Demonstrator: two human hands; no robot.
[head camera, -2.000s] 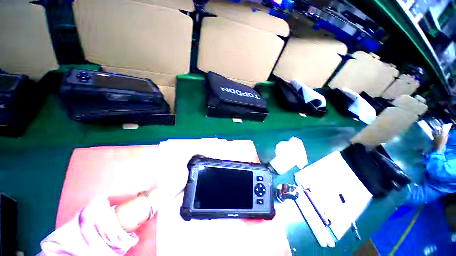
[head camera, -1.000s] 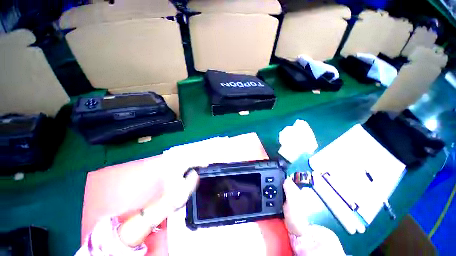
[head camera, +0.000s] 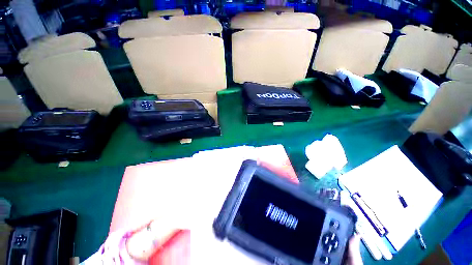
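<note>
A black diagnostic tablet is tilted over the white sheets on the red-pink mat. Its screen shows white TOPDON lettering, and its keypad end points to the lower right. My right hand is at that end, mostly hidden behind the tablet, and holds it. My left hand is at the lower left, apart from the tablet's visible left edge. It is washed out against the white sheets and its fingers cannot be made out.
Open boxes with tall cardboard lids line the back, holding tablets and a TOPDON case. Crumpled white cloth, a record sheet and pale sticks lie right. Another boxed tablet is lower left.
The tablet has moved right and tilted, its keypad end lower. Its screen went from dark to clear TOPDON lettering. My left hand has left its edge; my right hand came to its right end.
</note>
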